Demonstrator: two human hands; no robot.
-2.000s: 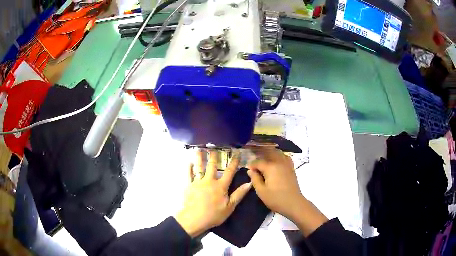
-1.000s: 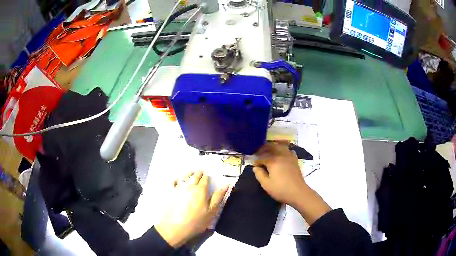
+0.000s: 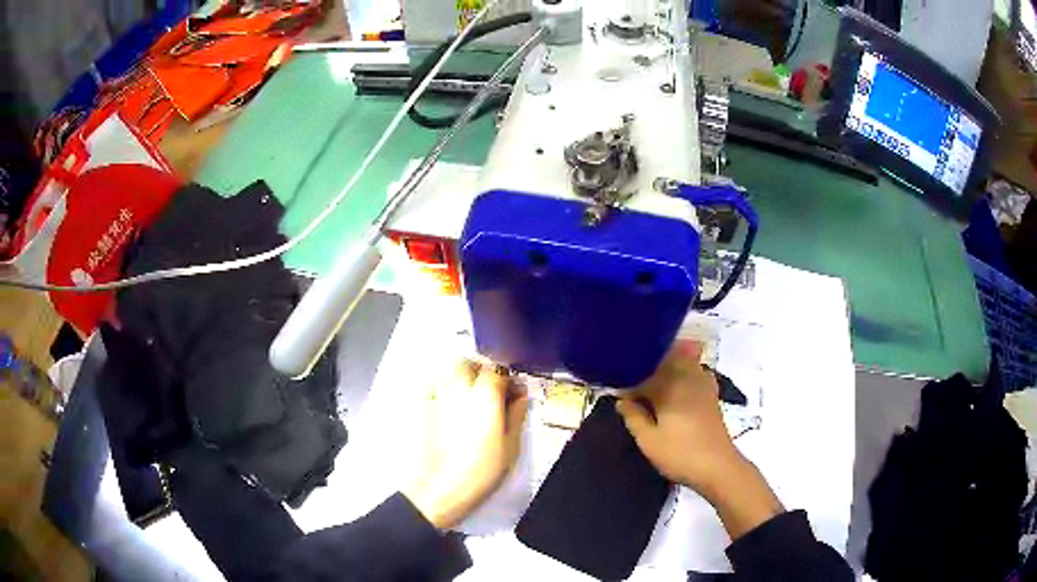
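Note:
A black fabric piece [image 3: 600, 491] lies flat on the white template sheet [image 3: 802, 438], its upper end at my right hand. My right hand [image 3: 694, 432] is at the lower right of the blue machine cover [image 3: 578, 290], thumb on the fabric's upper edge; its fingertips are partly hidden. My left hand [image 3: 464, 443] is left of the template's yellowish patch [image 3: 565, 404], fingers bent and near the cover's lower left edge; whether they hold anything is unclear. A dark pointed piece [image 3: 730, 389] shows right of my right hand. The cover hides the needle area.
A black fabric pile [image 3: 227, 352] lies left, another [image 3: 942, 489] right. A pale grey cylinder [image 3: 326, 309] on a thin arm hangs left of the head, near a white cable [image 3: 341, 205]. The control panel [image 3: 910, 119] stands upper right. Orange pieces [image 3: 205, 74] lie upper left.
The view has shifted, putting the machine farther right and lower. My left hand has moved from the sheet below the head toward its lower left edge. My right hand stays by the fabric's upper end.

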